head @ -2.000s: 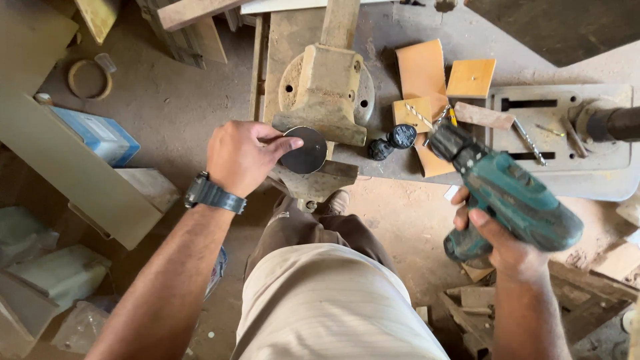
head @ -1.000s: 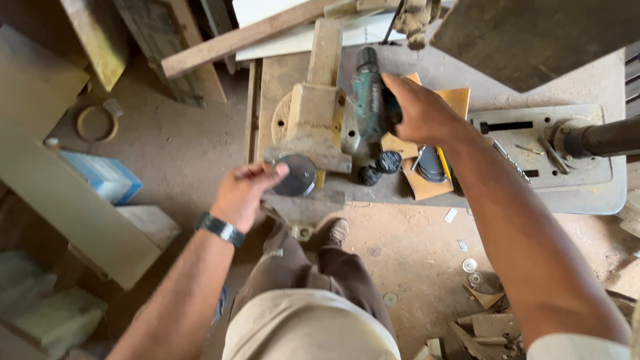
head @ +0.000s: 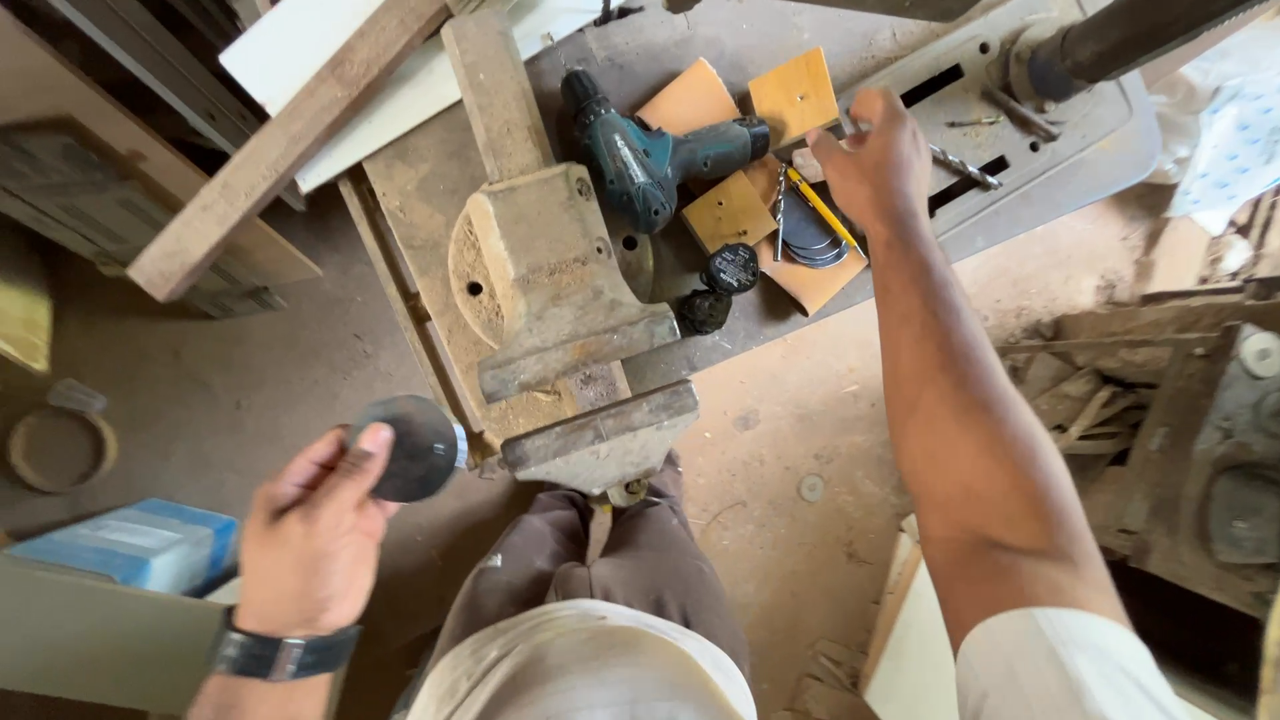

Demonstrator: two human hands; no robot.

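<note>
My left hand (head: pixel 325 530) holds a dark round disc (head: pixel 408 449) by its edge, thumb on top, left of the bench vise (head: pixel 555 270). My right hand (head: pixel 880 165) reaches over the bench beside a square wooden piece with a hole (head: pixel 795 95); its fingertips seem to touch a small pale object, and whether it grips anything is unclear. A teal cordless drill (head: pixel 650 155) lies on its side behind the vise. Near it are a second wooden square (head: pixel 728 212), a drill bit (head: pixel 780 212), a yellow pencil (head: pixel 822 208), stacked dark discs (head: pixel 808 235) and two black round objects (head: pixel 731 268).
A slotted metal machine base (head: pixel 1000 120) with a column stands at the right of the bench, a long drill bit (head: pixel 965 167) on it. A wooden bar (head: pixel 290 150) juts out at upper left. Wood scraps (head: pixel 1090 410) lie at right, a blue-and-white box (head: pixel 140 540) at lower left.
My right hand held the drill two seconds ago; the drill now lies on the bench and the hand has moved right of it. My left hand has moved the disc left, away from the vise.
</note>
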